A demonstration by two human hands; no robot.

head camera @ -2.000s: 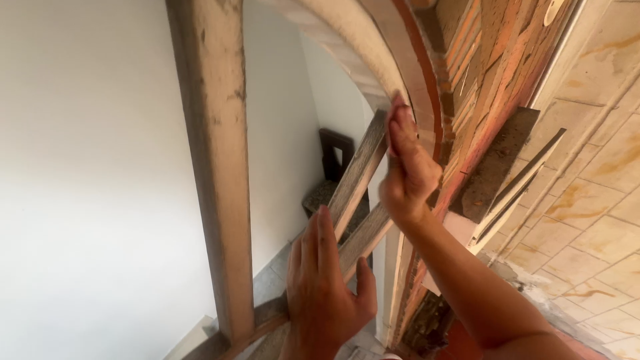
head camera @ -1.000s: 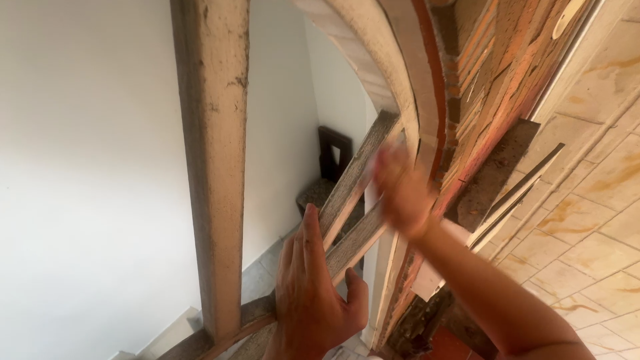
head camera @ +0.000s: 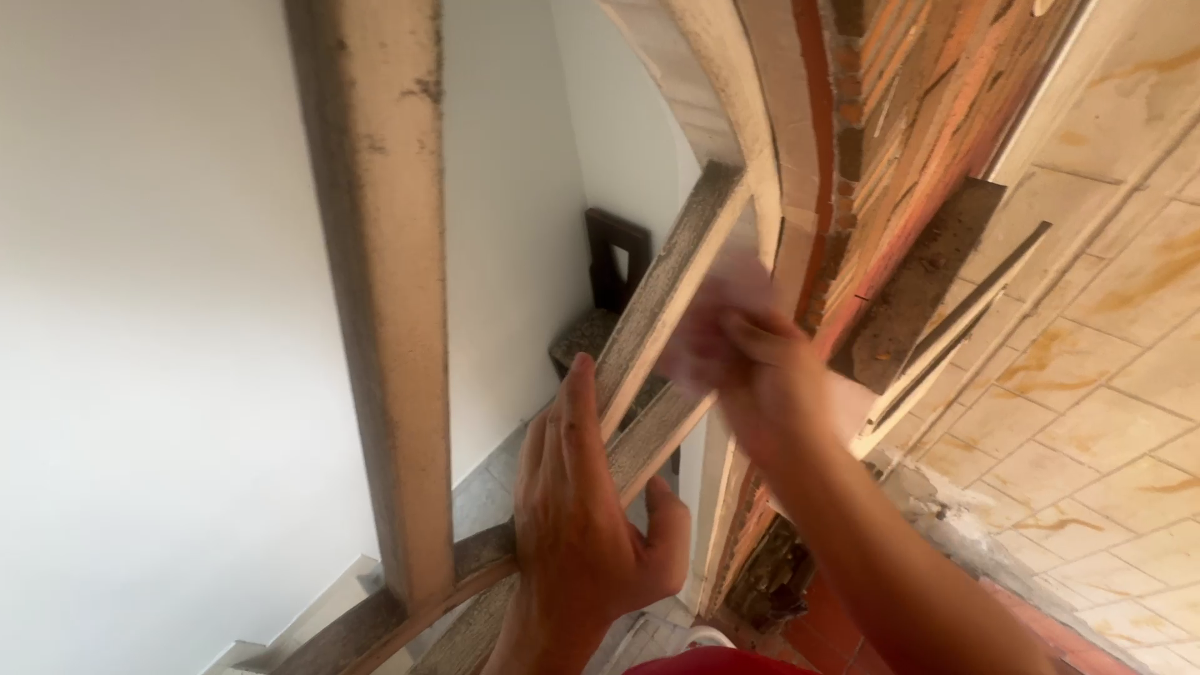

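A wooden window or door frame with a curved arch member (head camera: pixel 717 66) and straight wooden bars fills the middle. A thick vertical bar (head camera: pixel 398 281) stands at the left. My left hand (head camera: pixel 595 516) rests against the slanted wooden bars (head camera: pixel 670 281), its fingers pointing up along them and the thumb apart. My right hand (head camera: pixel 750 347) is blurred at the right side of the upper slanted bar, just below the arch. Its fingers are bent around something pale, thin and pinkish, perhaps sandpaper; the blur hides its exact shape.
An exposed brick edge (head camera: pixel 848 122) runs beside the arch. A dark board (head camera: pixel 923 281) and a thin strip (head camera: pixel 994 291) lie near the tiled surface (head camera: pixel 1106 394) at right. Behind the bars are a dark chair (head camera: pixel 619 267), a white wall (head camera: pixel 169 281) and pale steps (head camera: pixel 319 609).
My right hand has moved down from the arch's inner edge to beside the upper slanted bar. My left hand stays on the bars.
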